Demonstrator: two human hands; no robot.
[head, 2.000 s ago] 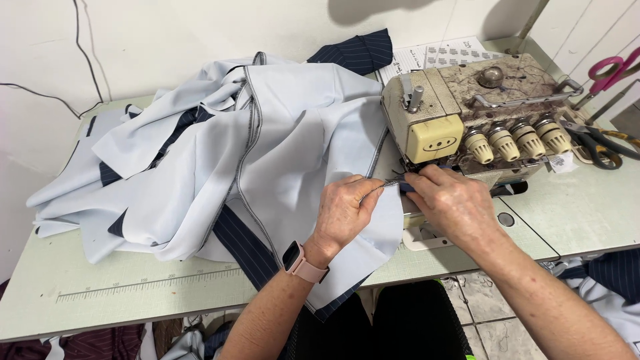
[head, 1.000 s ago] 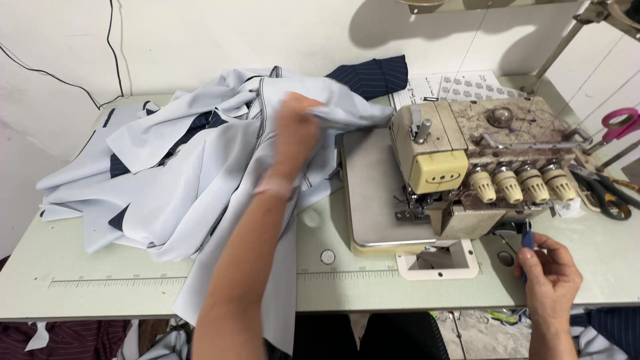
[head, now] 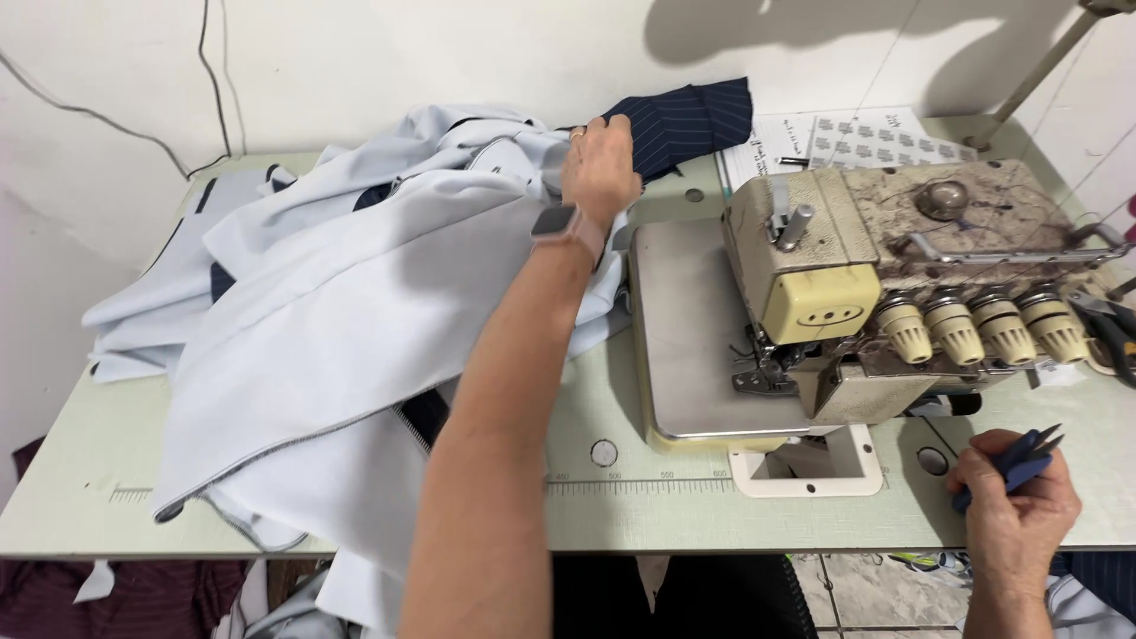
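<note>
My left hand [head: 603, 169], with a smartwatch at the wrist, is at the back of the table on the light blue fabric pieces [head: 355, 293]; its fingertips are hidden, so I cannot tell whether they grip the cloth. Beside it lies a navy pinstriped fabric piece [head: 692, 124]. My right hand [head: 1016, 515] holds small blue thread snips [head: 1021, 461], blades pointing up and right, over the front right of the table. Between the hands stands an overlock sewing machine [head: 799, 222], its metal plate bare of cloth.
Printed and handwritten papers [head: 870, 138] lie behind the machine. Dark-handled scissors [head: 1105, 328] rest at the right. The front table edge [head: 666, 548] has a printed ruler near it. Maroon fabric [head: 160, 595] lies below at the left. Thread lines run above the machine.
The light fabric has left the machine, where both hands were two seconds ago, and lies to the left. My left hand has moved to the back of the pile, my right hand to the right with the snips.
</note>
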